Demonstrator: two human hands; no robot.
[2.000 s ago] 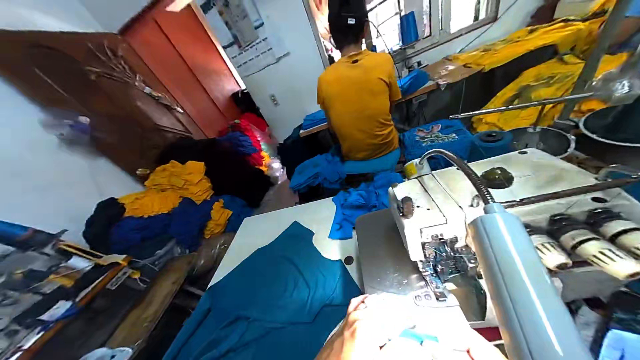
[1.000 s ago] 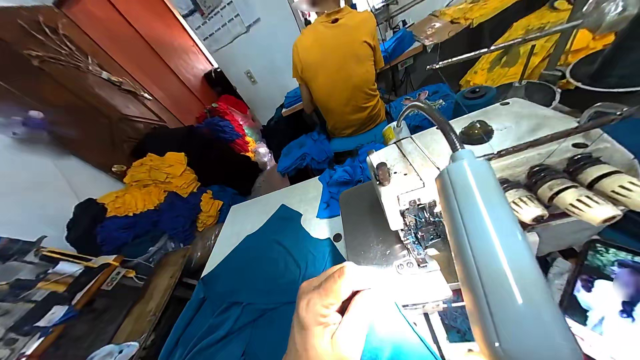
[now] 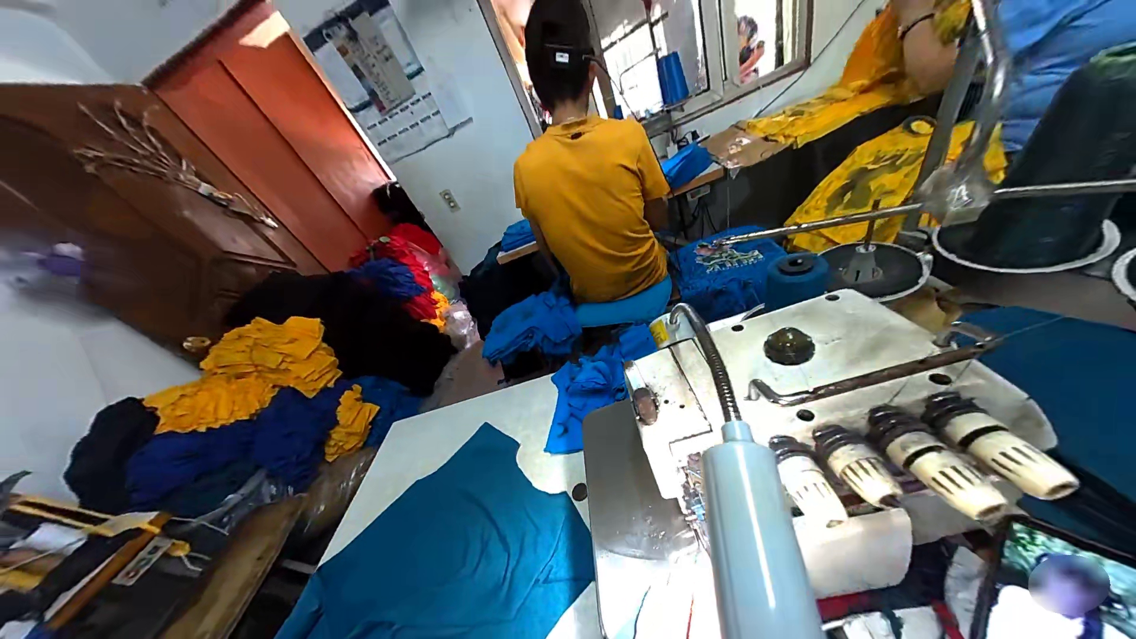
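Note:
Neither of my hands shows at this moment. A teal fabric piece point(image 3: 461, 541) lies spread over the white table point(image 3: 399, 453), left of an overlock sewing machine point(image 3: 834, 328). The machine's metal plate point(image 3: 626, 497) lies beside the cloth. A grey tubular lamp point(image 3: 759, 532) on a flexible neck stands in front of the needle area and hides much of it. Several cream tension knobs point(image 3: 932, 470) line the machine's front. Bright blue cloth point(image 3: 590, 386) hangs at the table's far edge.
A person in a yellow shirt point(image 3: 595, 204) sits ahead, back turned. Yellow and navy cloth heaps point(image 3: 266, 364) lie at left, above a wooden board point(image 3: 235, 568). A thread cone point(image 3: 796, 280) and metal rod point(image 3: 825, 226) stand behind the machine. A lit screen point(image 3: 1056, 577) is at lower right.
The hand that was at the machine's plate on the teal cloth has gone out of view. The teal piece still lies on the table's left part. The view has shifted.

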